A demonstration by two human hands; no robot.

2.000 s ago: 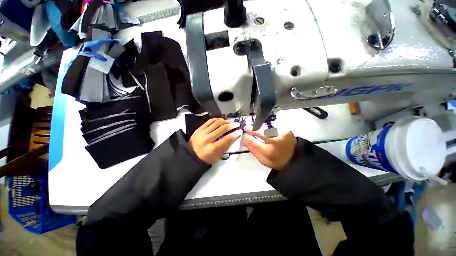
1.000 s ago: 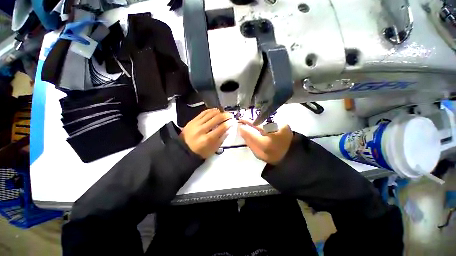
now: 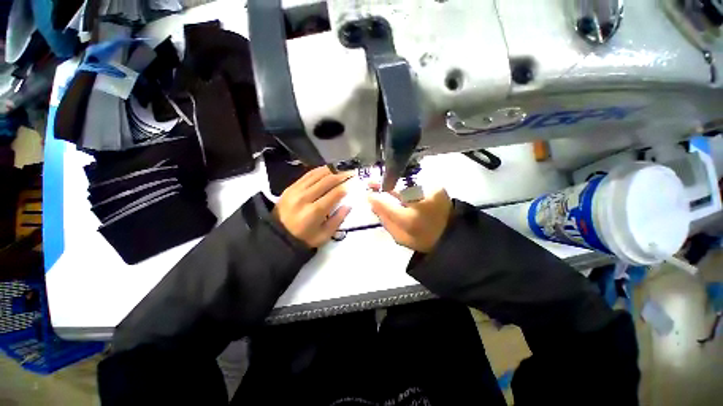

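Note:
My left hand (image 3: 311, 208) lies at the left of the presser foot (image 3: 366, 171), its fingertips on a small dark piece mostly hidden under them. My right hand (image 3: 416, 220) is just right of the foot, thumb and forefinger close together; whether they pinch anything is too small to tell. The white sewing machine (image 3: 333, 95) stands over both fingertips, with two dark grey bars at its front. A black piece (image 3: 284, 173) lies beside my left fingers, partly hidden.
A fanned stack of black pieces (image 3: 154, 222) lies left of my hands, with a loose black pile (image 3: 218, 119) and a tied grey bundle (image 3: 107, 111) behind. Black snips (image 3: 482, 158) lie under the machine arm. A white tub (image 3: 642, 214) stands at right.
The view has shifted, so the machine sits further left in the picture. My fingertips have moved slightly apart, with a wider gap between my hands.

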